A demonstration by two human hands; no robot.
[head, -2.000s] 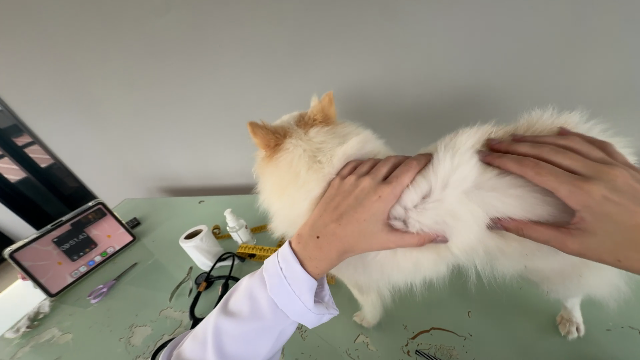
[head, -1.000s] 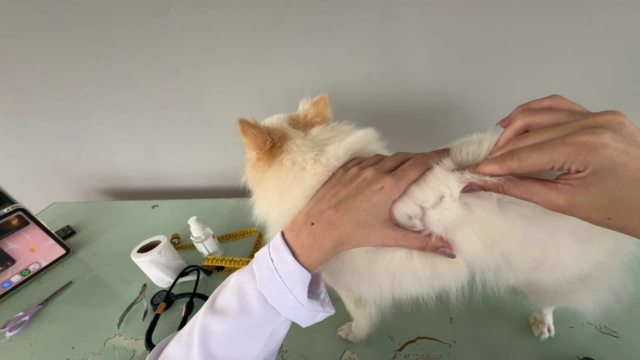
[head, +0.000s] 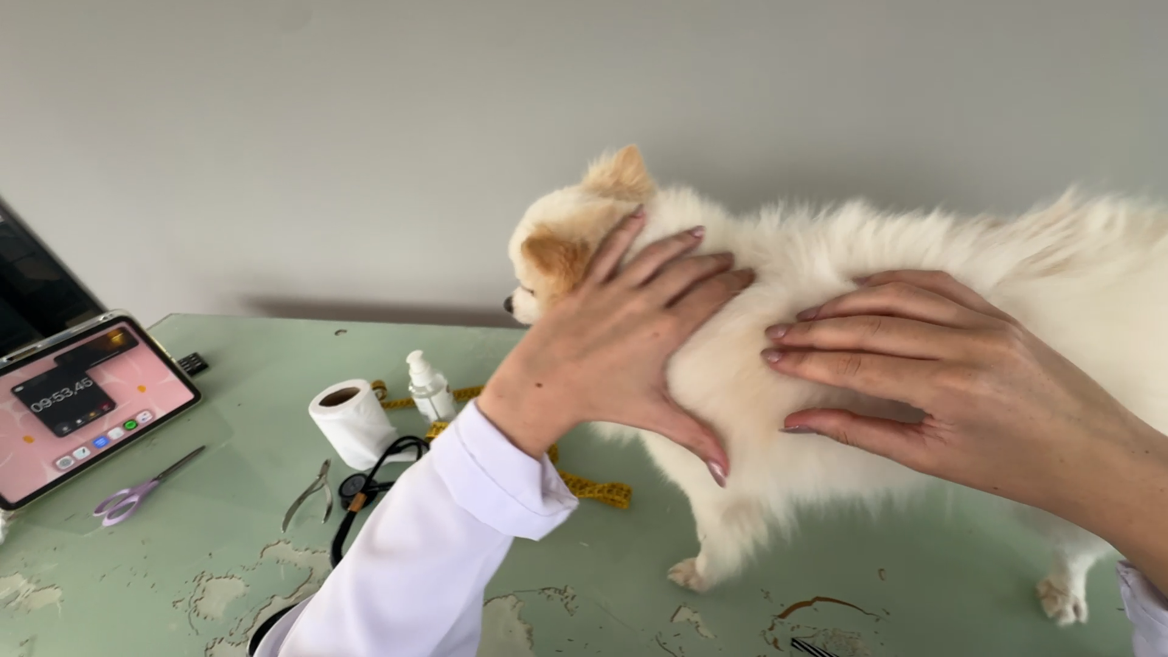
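Observation:
A fluffy cream dog with light orange ears stands on the green table, its head to the left. My left hand lies spread on its neck and shoulder, thumb lower down on the shoulder fur. On the dog's side, just behind the shoulder, rests my right hand, its fingers slightly curved and thumb apart. Neither hand grips anything that shows. The far end of the dog's body runs out of view at the right.
The worn green table carries a tablet, purple-handled scissors, a paper roll, a pump bottle, small metal clippers, a black stethoscope and a yellow measuring tape. A grey wall stands behind.
My left hand has moved forward from the back fur to the neck and shoulder. My right hand, which pinched fur a second ago, now lies open on the side. The dog's head has turned left.

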